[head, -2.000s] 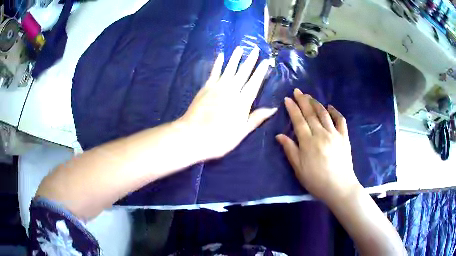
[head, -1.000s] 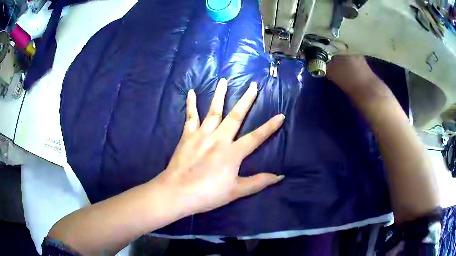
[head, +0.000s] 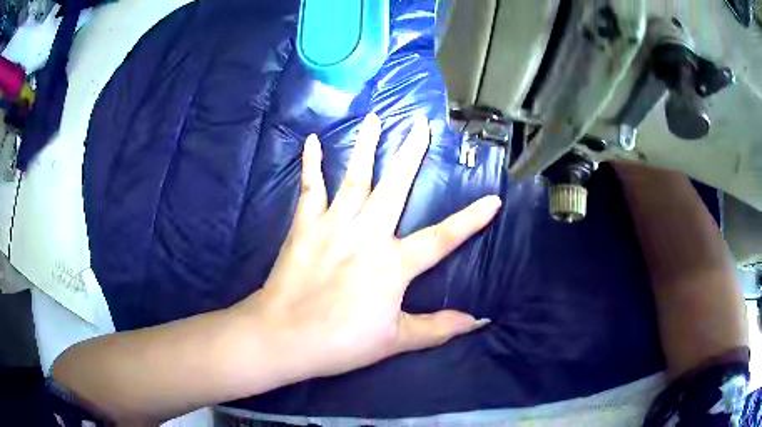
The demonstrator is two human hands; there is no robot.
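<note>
The shiny navy quilted panel (head: 192, 175) lies under the sewing machine head (head: 576, 67), with puffy channels at left and a pale edge along the front. The presser foot (head: 468, 153) is down at the cloth. My left hand (head: 359, 250) lies flat on the panel, left of and in front of the foot, fingers spread, holding nothing. My right forearm (head: 685, 258) reaches over the panel's right side; my right hand is hidden behind the machine head.
A blue oblong attachment (head: 342, 37) hangs left of the head. A knurled tension knob (head: 568, 202) is right of the foot. A pink spool (head: 10, 79) and a navy strip (head: 52, 100) are at far left. The white table (head: 50, 225) shows at left.
My right hand has gone from beside the foot to behind the machine head. My left hand has moved slightly nearer the front. The view has moved closer to the machine, which looks larger.
</note>
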